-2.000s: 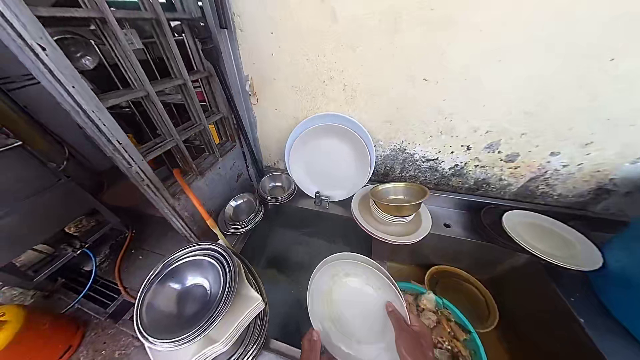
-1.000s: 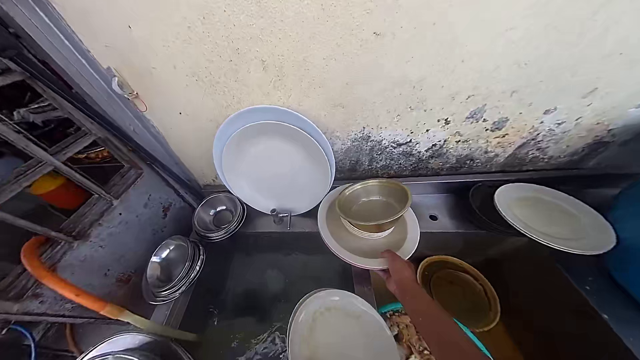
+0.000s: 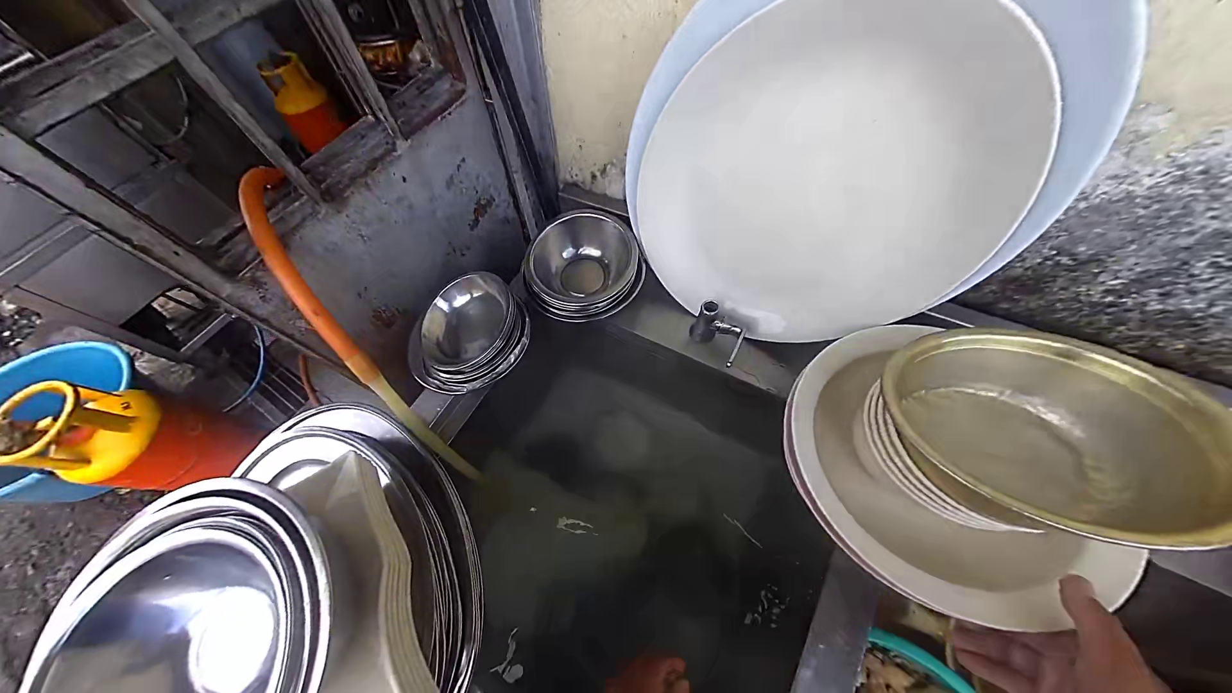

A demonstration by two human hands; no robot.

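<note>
My right hand (image 3: pixel 1068 645) is at the near rim of a white plate (image 3: pixel 847 462), its thumb over the rim and the fingers below. On that plate rest a stack of smaller dishes (image 3: pixel 900 462) and a yellowish metal bowl (image 3: pixel 1039 423). My left hand (image 3: pixel 650 674) shows only in part at the bottom edge, down in the murky water of the sink basin (image 3: pixel 626 539); what it touches is hidden. Large round white trays (image 3: pixel 847 164) lean on the wall behind a small metal tap (image 3: pixel 712 327).
Steel bowls are stacked at the sink's corner (image 3: pixel 582 269) and left edge (image 3: pixel 469 332). Steel basins and plates (image 3: pixel 173 606) pile up at lower left. An orange hose (image 3: pixel 308 298) runs into the water. A gas cylinder (image 3: pixel 144 438) and a teal basin's rim (image 3: pixel 924 659) also show.
The white plate held two seconds ago is no longer in view. My right hand has moved from it to the rim of the stacked plate. My left hand is now in the water. The view has turned left.
</note>
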